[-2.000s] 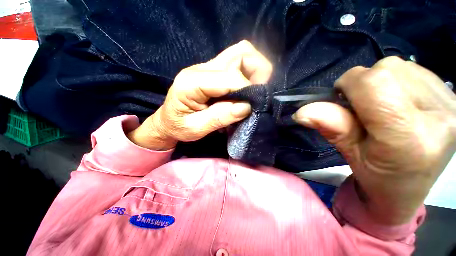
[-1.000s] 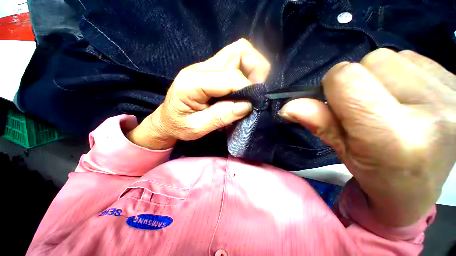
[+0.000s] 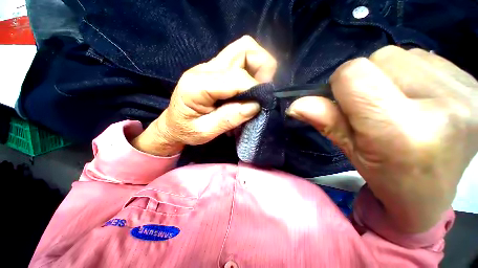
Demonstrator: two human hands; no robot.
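Observation:
The dark denim jacket is spread in front of me. My left hand pinches a folded edge of it between thumb and fingers, with the pale grey-blue wrong side hanging below. My right hand is closed around dark thread snips; their narrow blades point left and their tips meet the pinched edge beside my left fingertips. Most of the snips are hidden in my right hand. A round silver button shows on the jacket beyond my right hand.
A white table surface shows at the left and right edges of the jacket. Red material lies at the far left. A green plastic crate stands lower left. My pink shirt fills the bottom of the view.
Both hands have shifted slightly up and left in the view with the pinched edge. The snips have moved left, and their tips now touch or overlap the edge.

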